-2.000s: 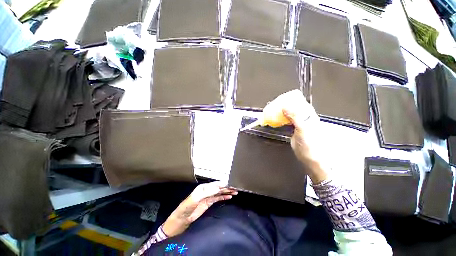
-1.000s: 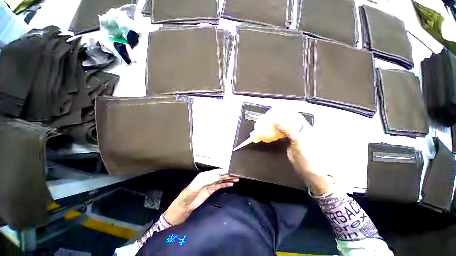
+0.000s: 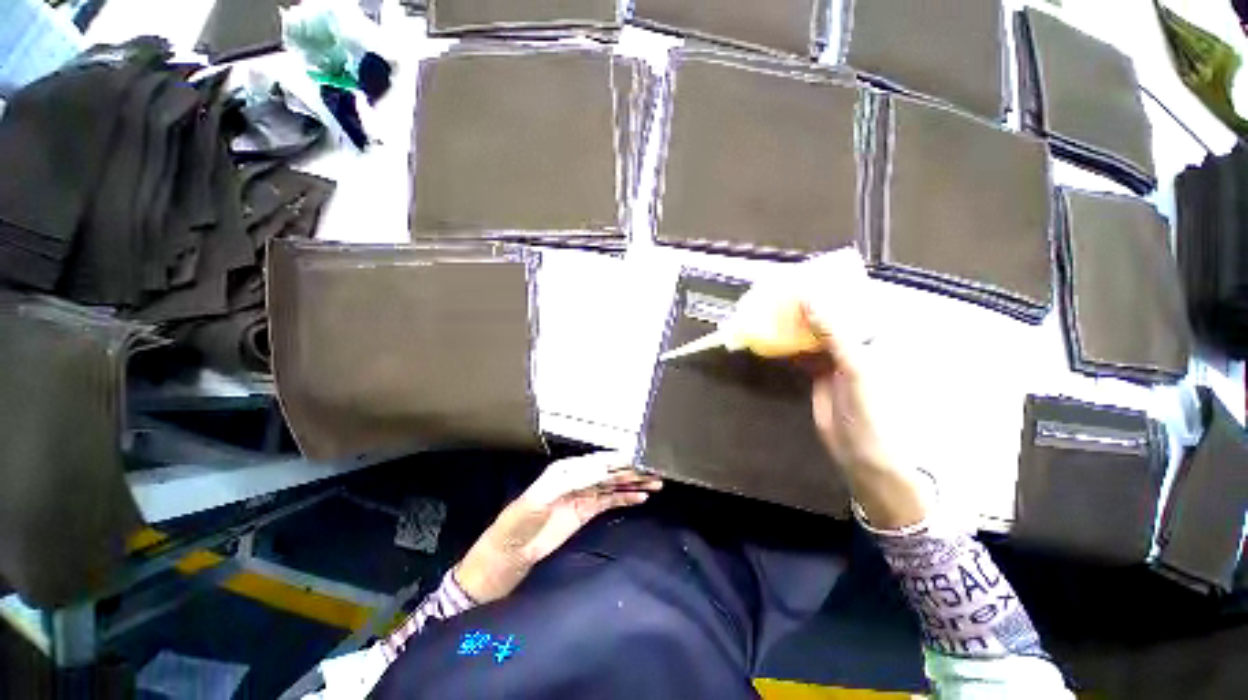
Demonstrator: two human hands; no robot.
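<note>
A dark brown zippered panel lies at the table's front edge, its pale zip strip near the top edge and partly hidden by my right hand. My right hand is closed around the yellowish glue bottle. The pale nozzle points left, with its tip at the panel's left edge, below the zip. My left hand is flat with fingers extended, its fingertips at the panel's lower left corner. Whether it presses the panel is hard to tell.
A larger brown piece lies left of the panel. Low stacks of plain panels stand in rows beyond. Zippered panels are stacked at right. A dark heap and a plastic bag are at upper left. Brown pieces hang at far left.
The nozzle tip went from the panel's upper left part down its left edge, then back up a little. The left hand stays at the lower left corner. The view has shifted.
</note>
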